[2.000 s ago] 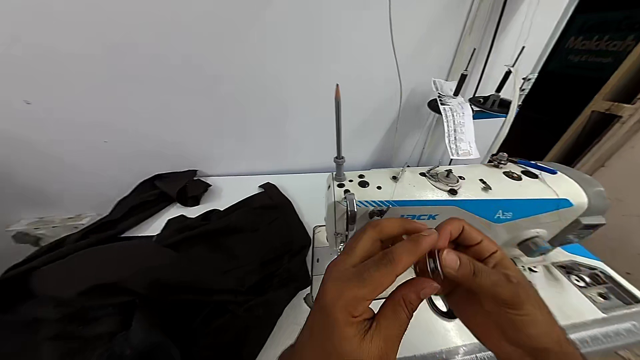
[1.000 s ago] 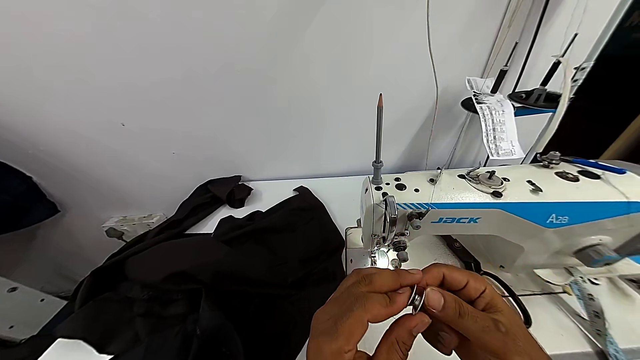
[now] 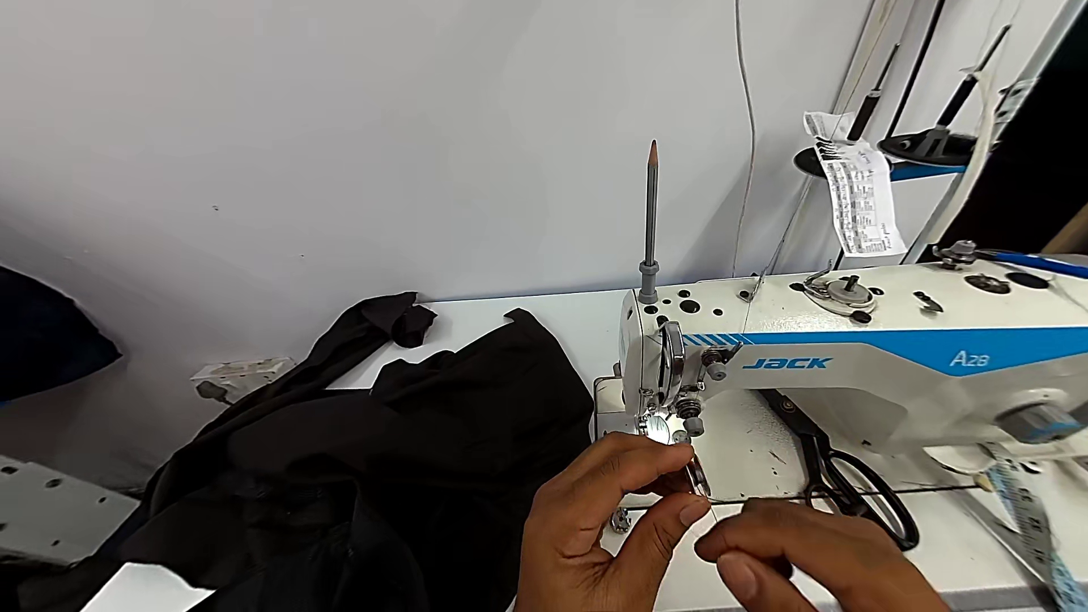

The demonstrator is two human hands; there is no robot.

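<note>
My left hand (image 3: 608, 518) pinches a small metal bobbin (image 3: 699, 478) between thumb and forefinger, in front of the needle end of a white and blue Jack sewing machine (image 3: 850, 365). To its right is my right hand (image 3: 807, 552), its thumb and forefinger close together. A fine thread seems to run between the hands, but whether the right fingers grip it is unclear. On the machine's head, a pencil (image 3: 652, 204) stands upright, point up. Black fabric (image 3: 408, 450) lies in folds left of the machine.
Black-handled scissors (image 3: 829, 467) lie under the machine arm. A measuring tape (image 3: 1024, 510) hangs over the table at the right. Behind the machine stands a thread stand (image 3: 935, 144) with a printed paper strip (image 3: 858, 195). A small metal part (image 3: 620, 519) sits near my left hand.
My right hand has come away from the bobbin, toward the right; before, both hands' fingers were on it. My left hand still holds it. The view has shifted.
</note>
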